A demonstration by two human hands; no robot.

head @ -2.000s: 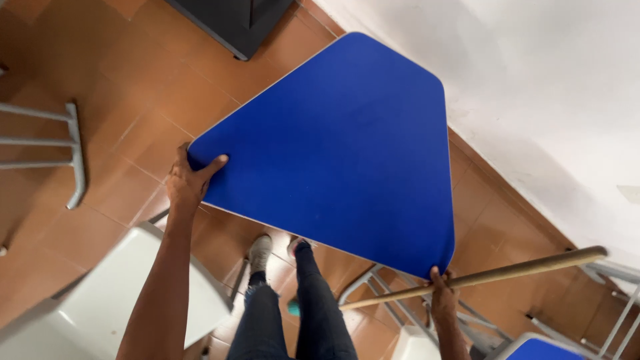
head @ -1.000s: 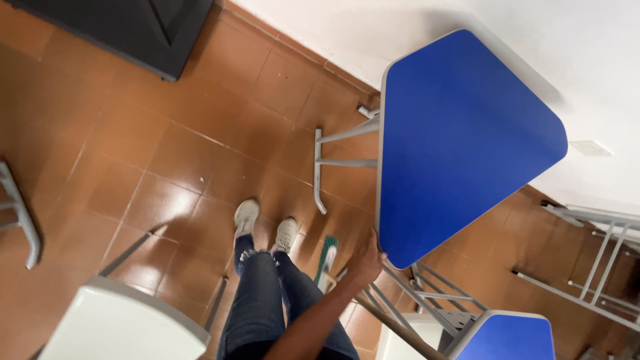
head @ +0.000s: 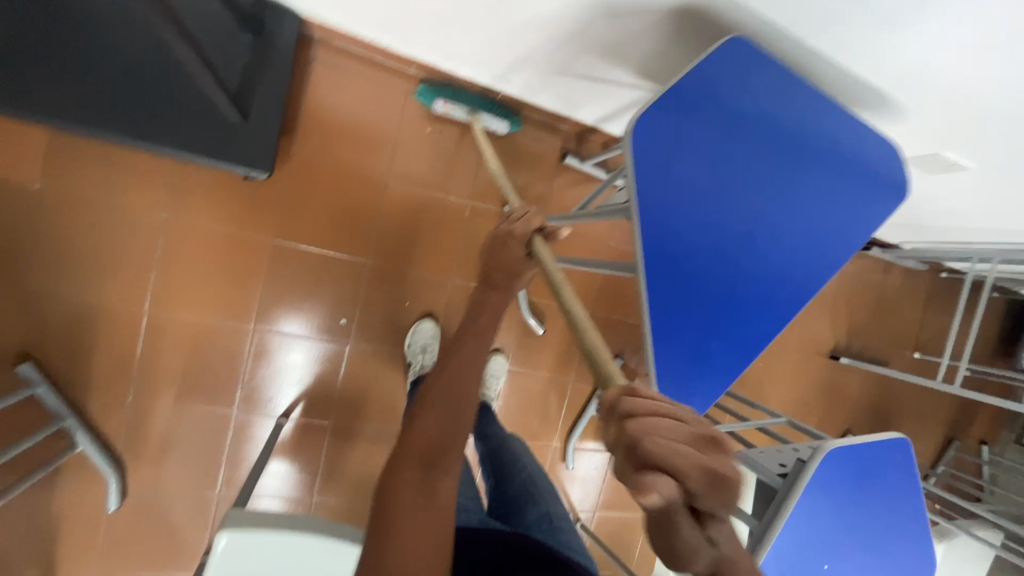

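Note:
Both my hands grip the wooden handle of a push broom [head: 572, 308]. My left hand [head: 516, 248] is closed around the middle of the handle, and my right hand [head: 672, 452] holds it near its upper end, at lower right. The green-bristled broom head [head: 468, 106] rests on the tiled floor by the foot of the white wall. To the right of the handle stands a table with a blue top [head: 752, 200] and grey metal legs, close to the wall.
A second blue top [head: 860, 508] is at lower right, beside grey metal frames [head: 968, 320]. A dark grey panel-like object [head: 144, 88] lies at upper left. A pale chair [head: 284, 548] is at the bottom, with a metal leg frame [head: 76, 432] at far left.
My hands held the blue tabletop two seconds ago; my left hand has let go of it. The broom head has moved from near my feet to the wall, and both hands now hold the handle.

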